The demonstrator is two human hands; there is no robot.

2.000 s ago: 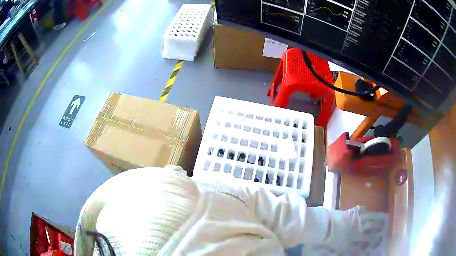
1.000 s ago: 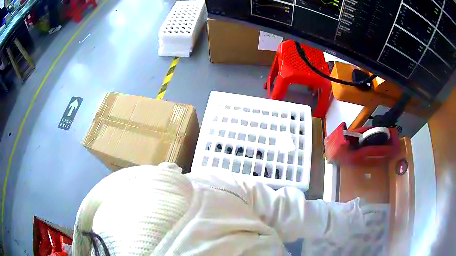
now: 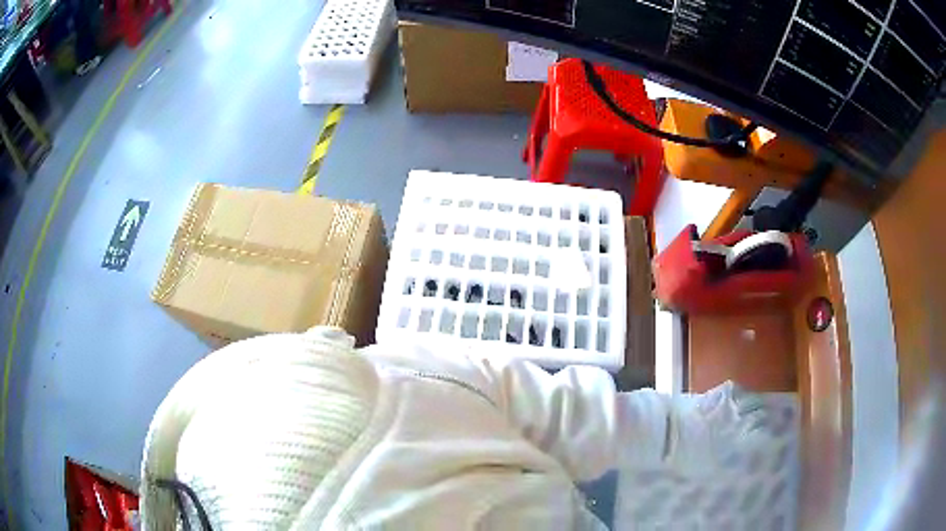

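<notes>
My left hand [image 3: 723,417], in a white glove at the end of a white sleeve, is blurred and blends into the pale foam tray [image 3: 716,493] under it. Its fingers point right, over the tray's far part. What it holds, if anything, cannot be made out. The tray has wavy pockets and is cut off by the bottom edge. My right hand is not in view. A thick white foam grid tray [image 3: 594,351] lies beyond my left arm, with black parts in several pockets and a small white piece on top.
A red tape dispenser [image 3: 726,275] stands on the orange ledge [image 3: 739,358], near a round red button [image 3: 821,314]. A closed carton [image 3: 265,254] stands left of the grid tray. A red stool [image 3: 596,114], a black monitor [image 3: 716,47] and another white tray stack [image 3: 348,52] are farther back.
The whole view has shifted, so the trays, carton and stool appear farther left and higher. My left hand stays over the wavy-pocket tray, with its fingers slightly changed in outline.
</notes>
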